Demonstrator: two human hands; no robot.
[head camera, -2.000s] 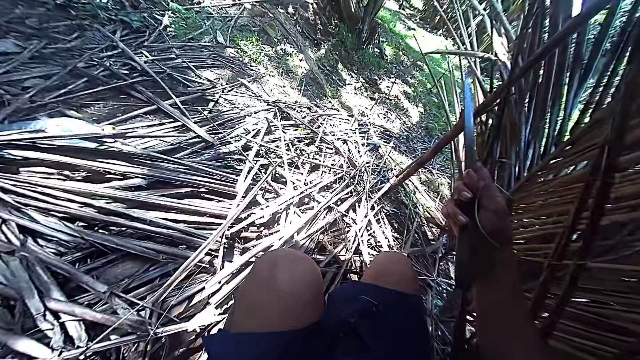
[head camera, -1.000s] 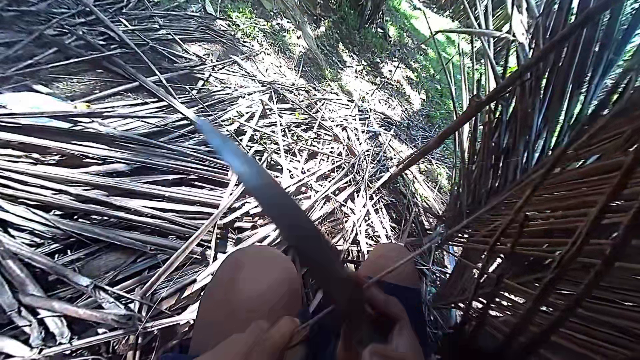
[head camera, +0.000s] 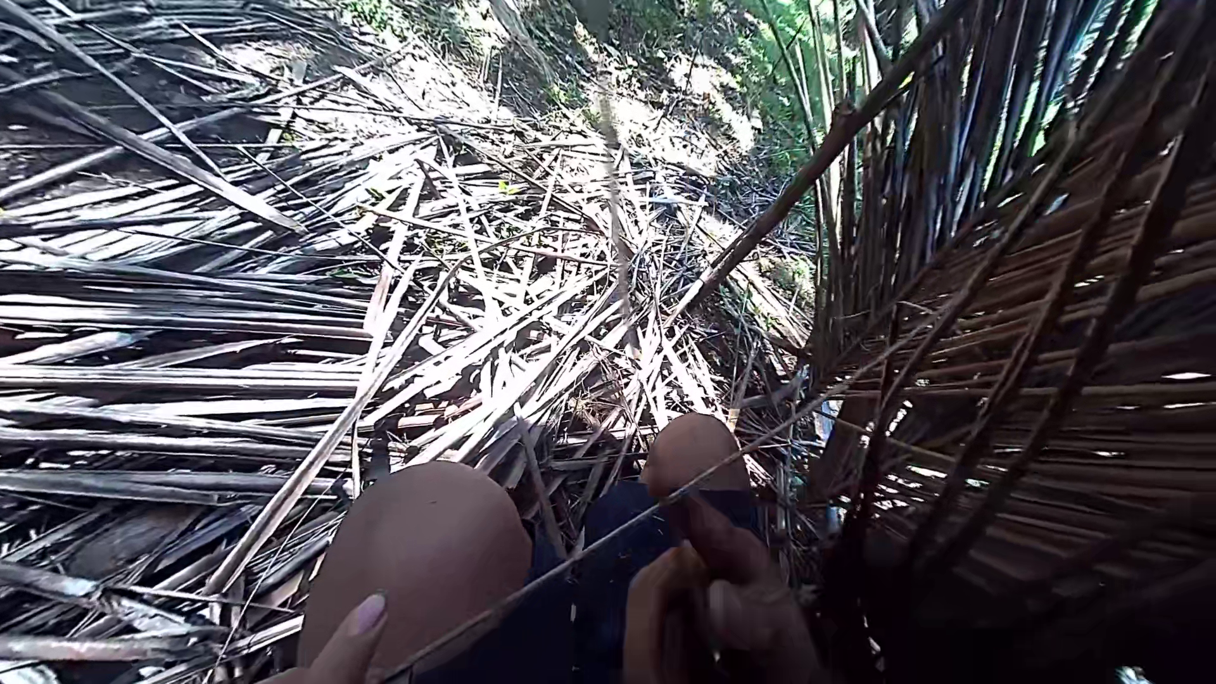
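Note:
At the bottom edge my left hand (head camera: 347, 646), mostly cut off, has its thumb beside the lower end of a thin palm leaf rib (head camera: 560, 567) and holds it. The rib slants up to the right over my knees, towards the dry fronds. My right hand (head camera: 750, 598) is closed just below the rib, blurred and in shade, around what seems to be the knife's handle. A faint, blurred upright streak above my knees may be the knife's blade (head camera: 616, 199); its edge cannot be made out.
Dry palm leaf strips (head camera: 171, 380) cover the ground at the left and ahead. A large dry palm frond (head camera: 1045, 380) stands close on the right, with a thick brown stalk (head camera: 807, 176) leaning across in front. My bare knees (head camera: 427, 551) are below, and green plants grow behind.
Two seconds ago my right hand held the knife upright at the right; it then came in over my knees, the blade pointing up-left. The blade is now a faint streak. My left hand has come into view.

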